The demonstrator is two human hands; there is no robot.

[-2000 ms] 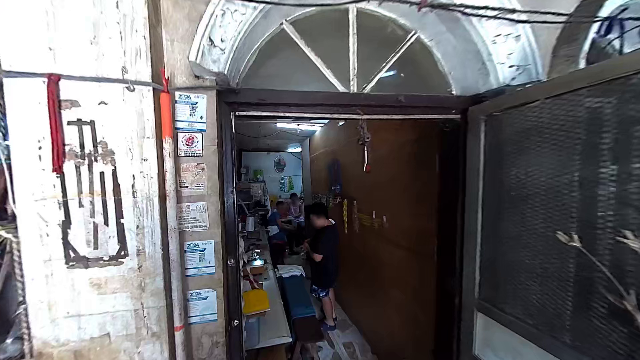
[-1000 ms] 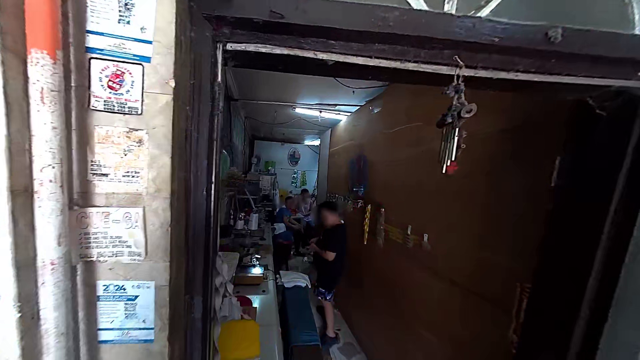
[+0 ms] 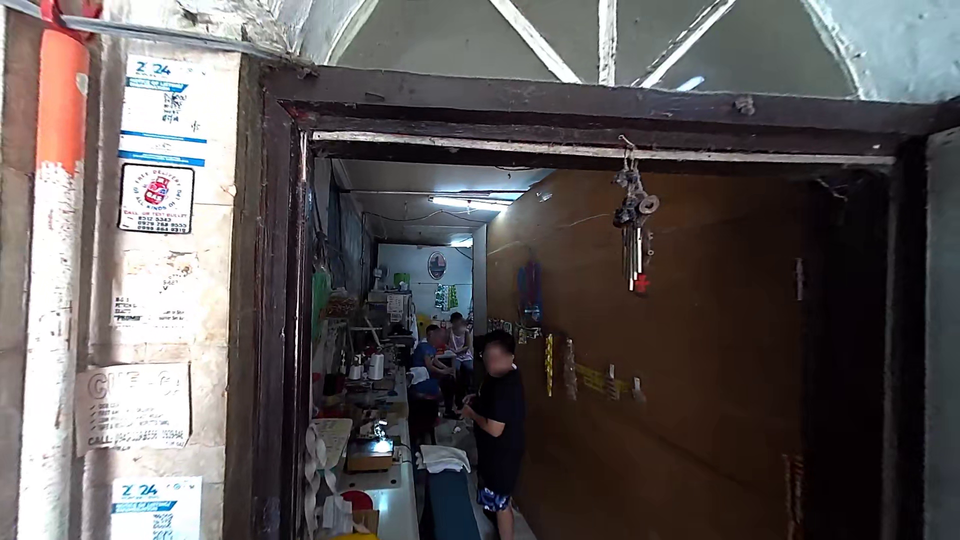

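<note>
Neither my left hand nor my right hand shows in the head view, so what they hold cannot be seen. Ahead is a doorway with a dark wooden frame (image 3: 570, 94). From its top beam hangs a metal wind chime (image 3: 634, 225) with a red piece at its lower end. Inside, a person in a dark shirt (image 3: 501, 409) stands facing left with hands together. Farther back are a person in a blue shirt (image 3: 424, 356) and a person in a light sleeveless top (image 3: 460, 341).
A long worktable (image 3: 397, 487) bearing a small lit machine (image 3: 370, 454) runs along the left. Beside it, a white cloth (image 3: 443, 458) lies on a blue padded bench (image 3: 454, 506). A brown partition wall (image 3: 675, 337) bounds the right; an orange and white pipe (image 3: 60, 225) stands outside.
The view has come closer to the doorway since the oldest frame. Compared with one second ago, it is turned up, showing more of the arched window above the beam.
</note>
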